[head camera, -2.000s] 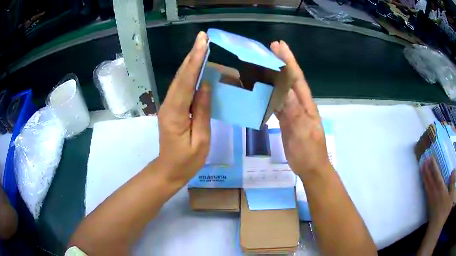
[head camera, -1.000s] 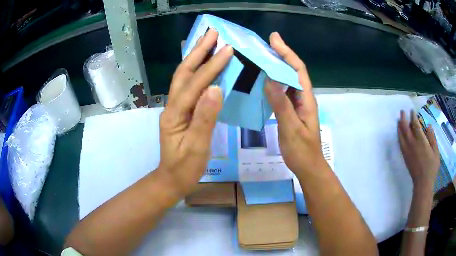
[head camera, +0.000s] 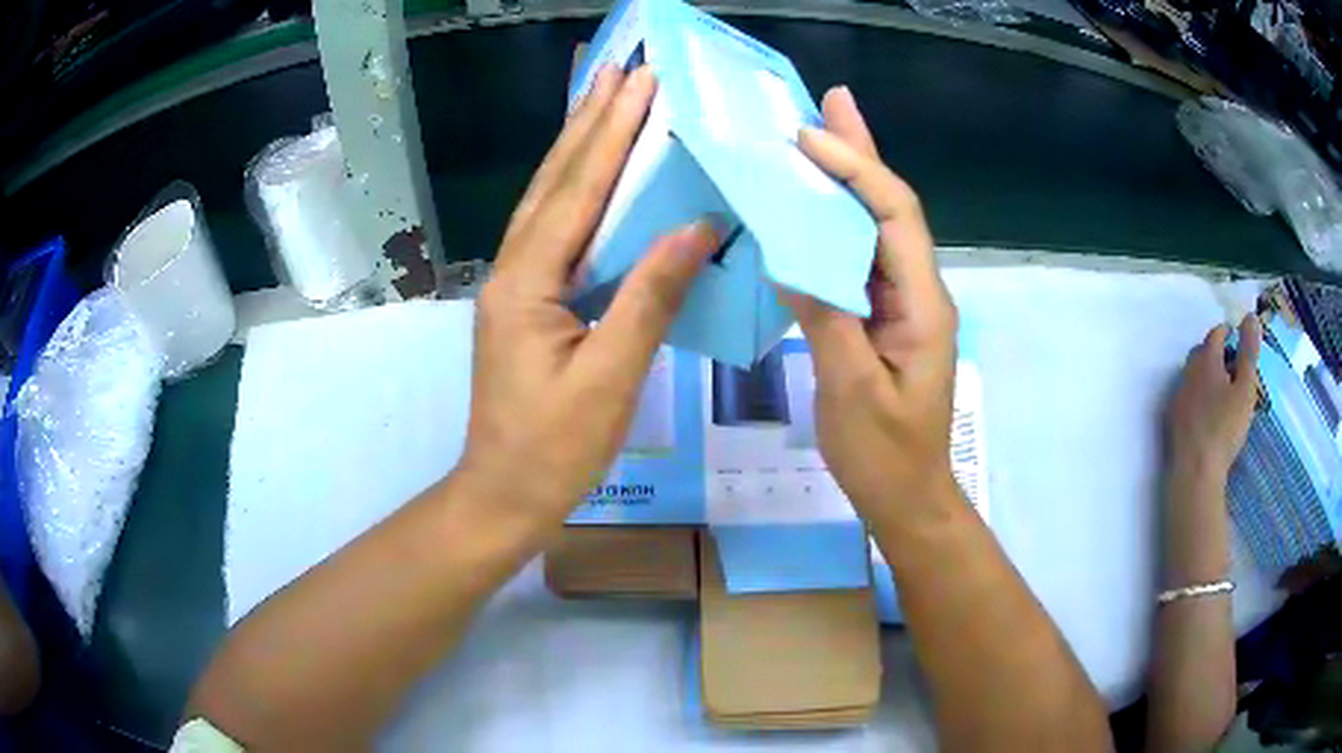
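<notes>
A light blue retail carton (head camera: 707, 162) is held up over the table between my two hands, its bottom-flap end tilted towards me. My left hand (head camera: 567, 309) grips its left side, with the thumb on the inner flaps. My right hand (head camera: 883, 324) holds the right side beside a blue flap that still stands out. The far end of the carton is hidden. Below lies a stack of flat carton blanks (head camera: 787, 647), blue-white panels with brown flaps towards me.
A chipped pale metal post (head camera: 371, 147), white cylinders in clear bags (head camera: 174, 280) and a lumpy plastic bag (head camera: 91, 441) stand left. A dark green conveyor belt (head camera: 1030, 191) runs behind the white-covered table (head camera: 339, 441). Another person's hand (head camera: 1214, 397) is beside cartons (head camera: 1280, 486) at right.
The carton has turned and tilted, and its wide opening is now mostly covered by flaps. My left thumb has moved onto the flaps. The other person's hand has shifted at the right.
</notes>
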